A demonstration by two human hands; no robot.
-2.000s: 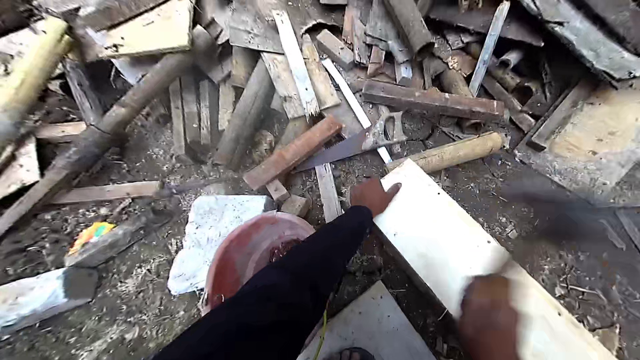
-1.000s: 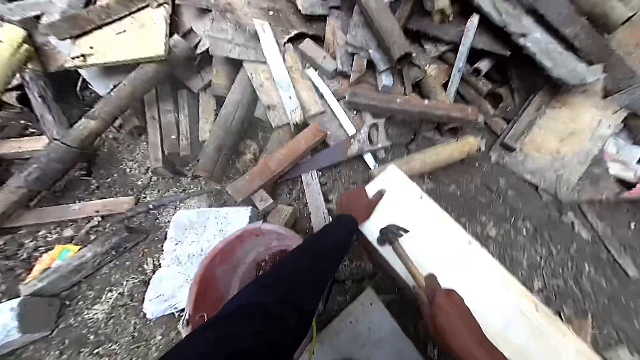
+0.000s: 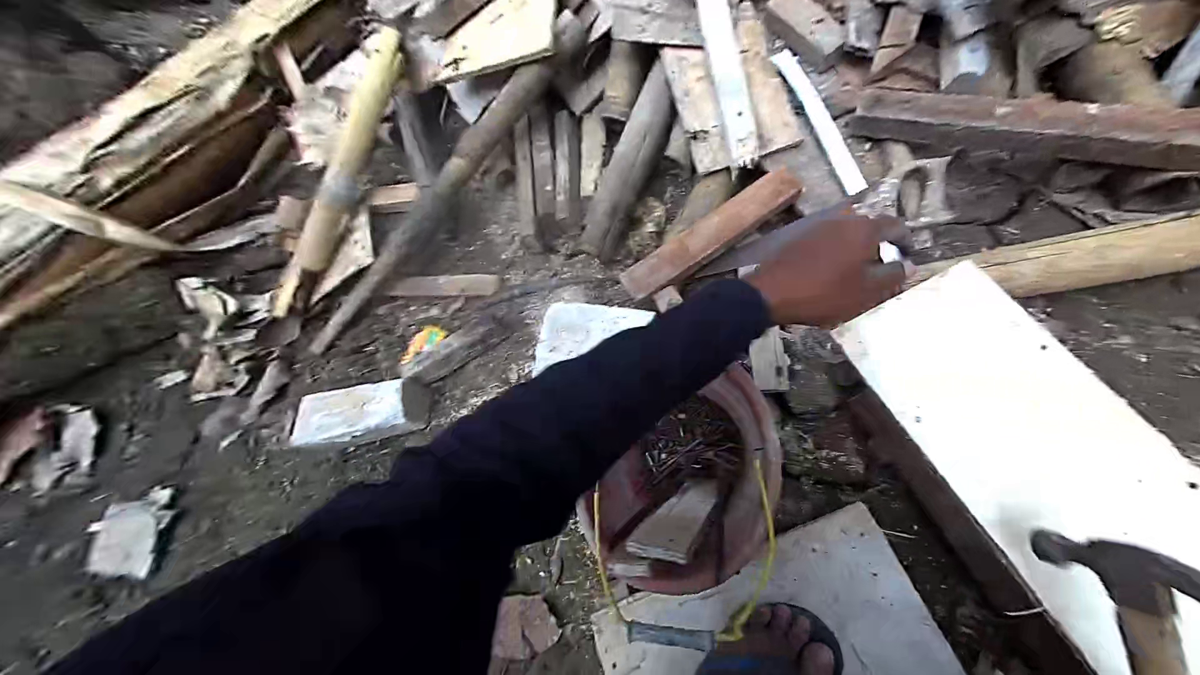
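Note:
My left hand (image 3: 830, 270), in a dark sleeve, reaches over the blade of a handsaw (image 3: 750, 246), beside the upper end of a white-faced board (image 3: 1012, 375). Its fingers are blurred, and whether they grip anything cannot be told. At the lower right a claw hammer (image 3: 1120, 572) lies or hovers over the board; its handle runs out of the frame and my right hand is not visible. Below my left forearm stands a reddish bucket (image 3: 764, 422) with a yellow cord handle, holding many nails (image 3: 689, 445) and wood pieces (image 3: 673, 527).
Scrap wood fills the far side, with a reddish wooden block (image 3: 712, 234) near the saw and a round pole (image 3: 1097, 253) behind the board. A white block (image 3: 347, 412) lies left. My sandalled foot (image 3: 787, 637) rests near a flat panel (image 3: 862, 591).
My left hand has left the board's end and moved onto the saw area. My right hand, seen earlier holding the hammer, is out of frame. The view has swung left.

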